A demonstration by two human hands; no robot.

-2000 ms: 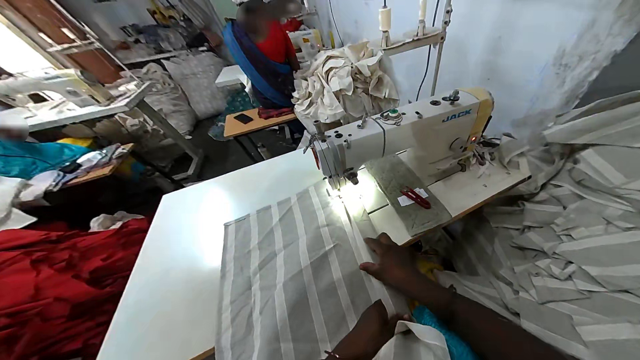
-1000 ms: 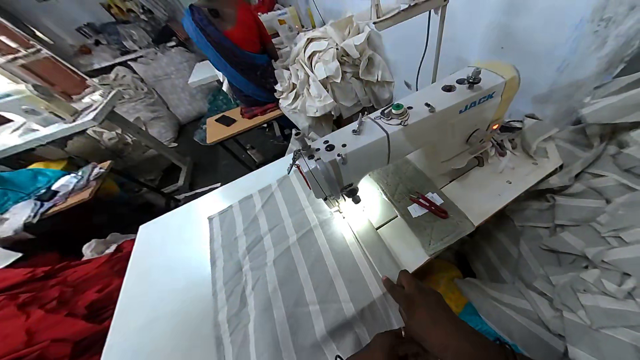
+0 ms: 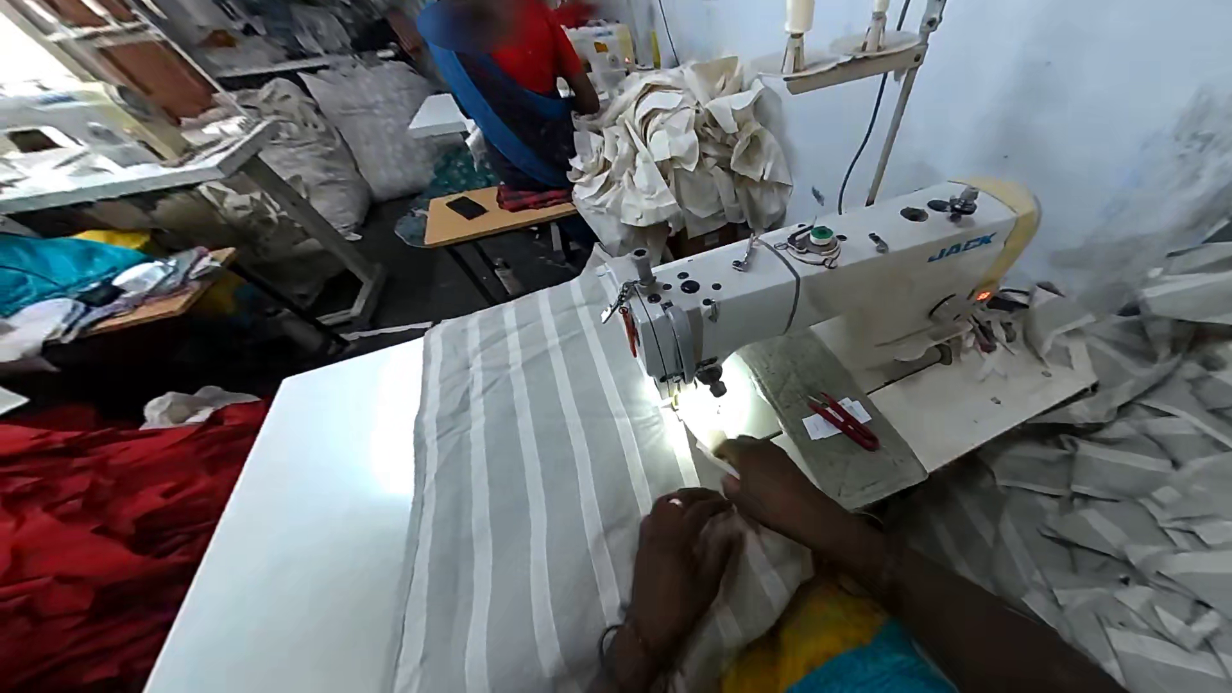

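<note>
Grey fabric with white stripes lies over the white table and runs under the lit needle area of a Jack sewing machine. Close in front of the presser foot, my right hand pinches the right edge of the cloth between its fingers. My left hand is just left of it, fingers bent and gripping a gathered part of the same fabric. Red thread snips rest with white paper scraps on the grey pad right of the needle.
Piled striped cloth fills the right side. Red fabric is heaped at the left. Behind the machine are a heap of cream cloth, a small wooden bench bearing a phone, and a person. A thread stand rises at the back.
The striped cloth has moved away from me, its far edge now beyond the machine head. Both hands have come nearer the needle, and the left hand shows fully again.
</note>
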